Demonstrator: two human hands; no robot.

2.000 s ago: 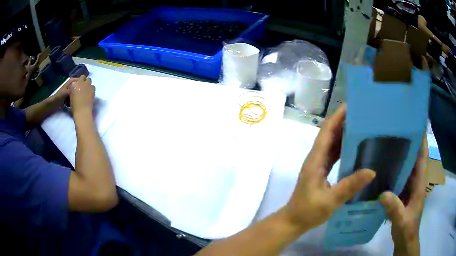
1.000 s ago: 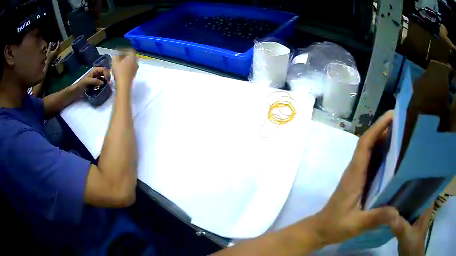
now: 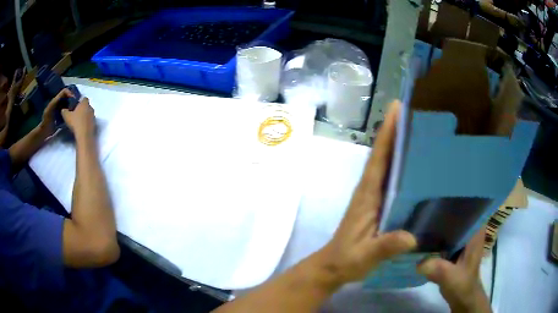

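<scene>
A light blue humidifier box is held in the air at the right, tilted, its open top towards me. Its inside is brown, with brown flaps raised at the far side. The near face shows a dark cylinder print. My left hand grips the box's left side, fingers along the side and thumb on the near face. My right hand holds the lower right; its fingers are mostly hidden behind the box.
White sheeting covers the bench, with rubber bands on it. Bagged white cylinders and a blue plastic tray stand behind. A metal post rises beside the box. A neighbour at left handles a dark part.
The box has tilted from nearly upright, so its open inside now shows, and stays in both hands. The view swung right to left and back. The neighbour's hands have come together on the dark part.
</scene>
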